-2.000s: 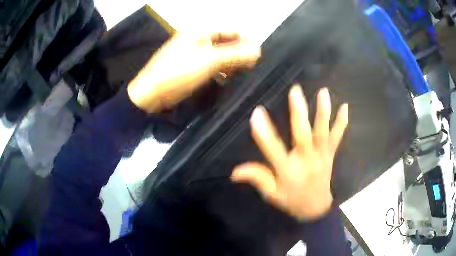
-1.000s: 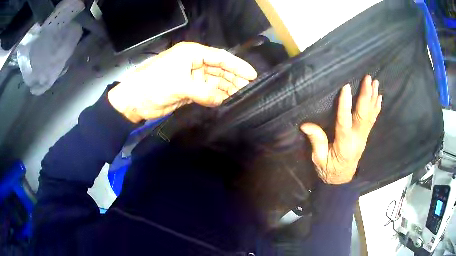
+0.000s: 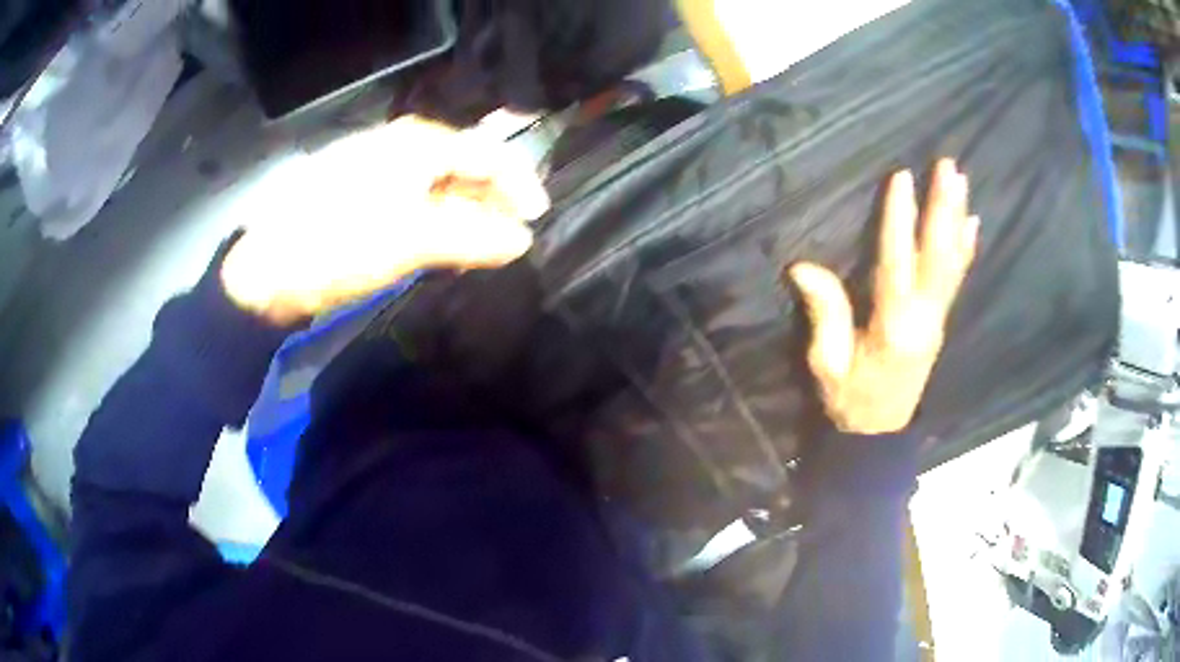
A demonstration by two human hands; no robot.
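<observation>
A large black bag panel with a rounded corner lies over the white table and hangs towards my lap, its fabric wrinkled. My right hand lies flat on it, palm down, fingers spread, holding nothing. My left hand is at the panel's left edge, overexposed, with fingers curled; whether it pinches the fabric cannot be told.
The sewing machine with a small lit display stands at the right. The white table shows behind the panel. A dark flat case with a pale rim and a crumpled pale bag are at upper left. A blue object is below my left hand.
My left hand has moved left from over the panel to its left edge, its fingers now more curled. My right hand has shifted right and up, still flat. The panel's fabric lies differently and the view has turned.
</observation>
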